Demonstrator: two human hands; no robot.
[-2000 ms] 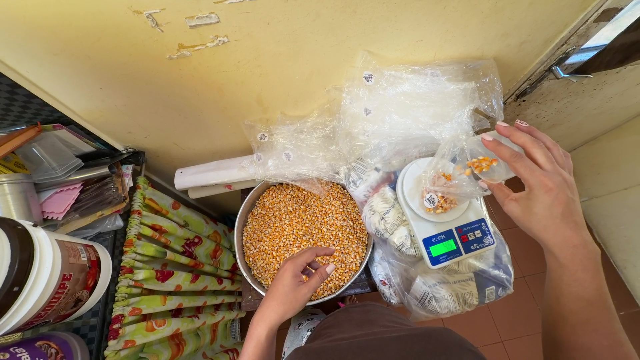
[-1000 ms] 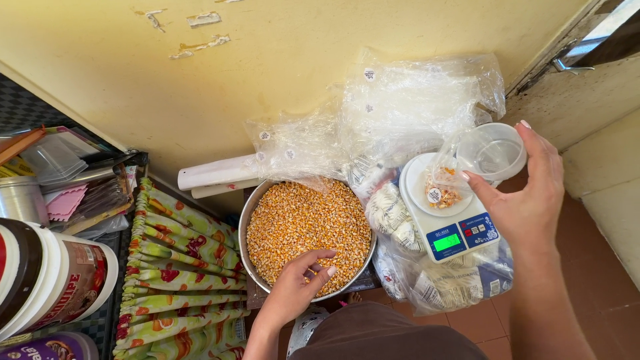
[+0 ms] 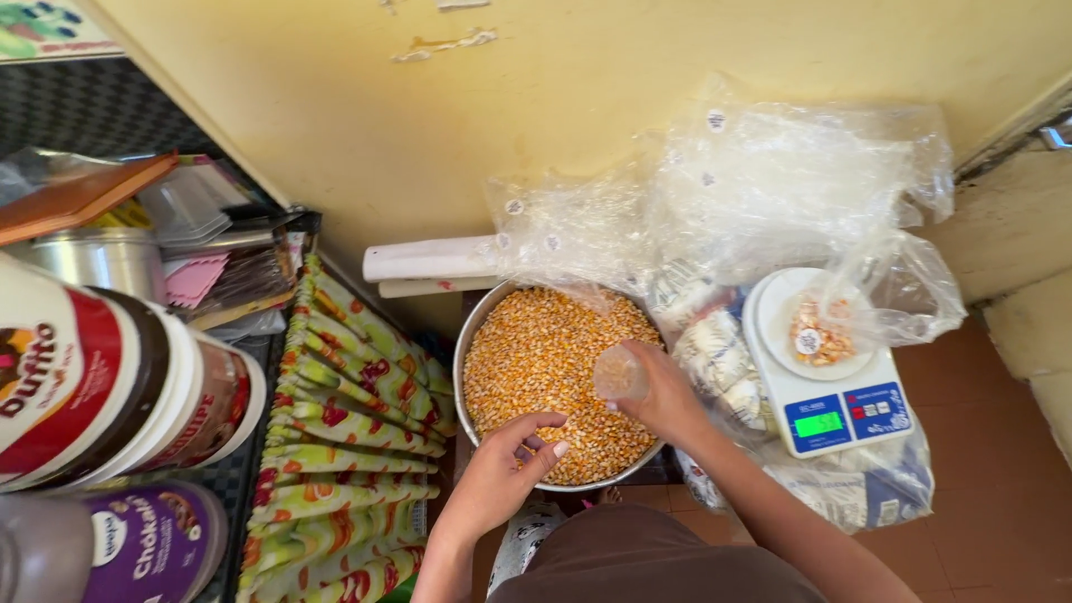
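A round metal basin [image 3: 459, 368] is full of corn kernels [image 3: 536, 352]. My right hand [image 3: 666, 389] holds a small clear plastic cup [image 3: 621, 373] over the kernels, tilted. Above the basin's near left part is my left hand [image 3: 512, 465], fingers apart and curved, with nothing in it. To the right, a white and blue digital kitchen scale [image 3: 837, 410] with a lit green display carries a clear plastic bag [image 3: 825, 327] with some kernels at its bottom; the bag's upper part spreads off to the right.
Clear plastic bags [image 3: 787, 176] lie behind the basin and scale, beside white rolls [image 3: 431, 260]. Packed plastic bags [image 3: 724, 368] sit under and beside the scale. At left are a patterned curtain [image 3: 352, 444], plastic tubs [image 3: 142, 377] and a cluttered shelf. A yellow wall rises behind.
My right hand has moved left with the clear cup, from beside the bag on the scale to over the basin. The bag's top, by my right hand earlier, now lies loose. My left hand stays near the basin.
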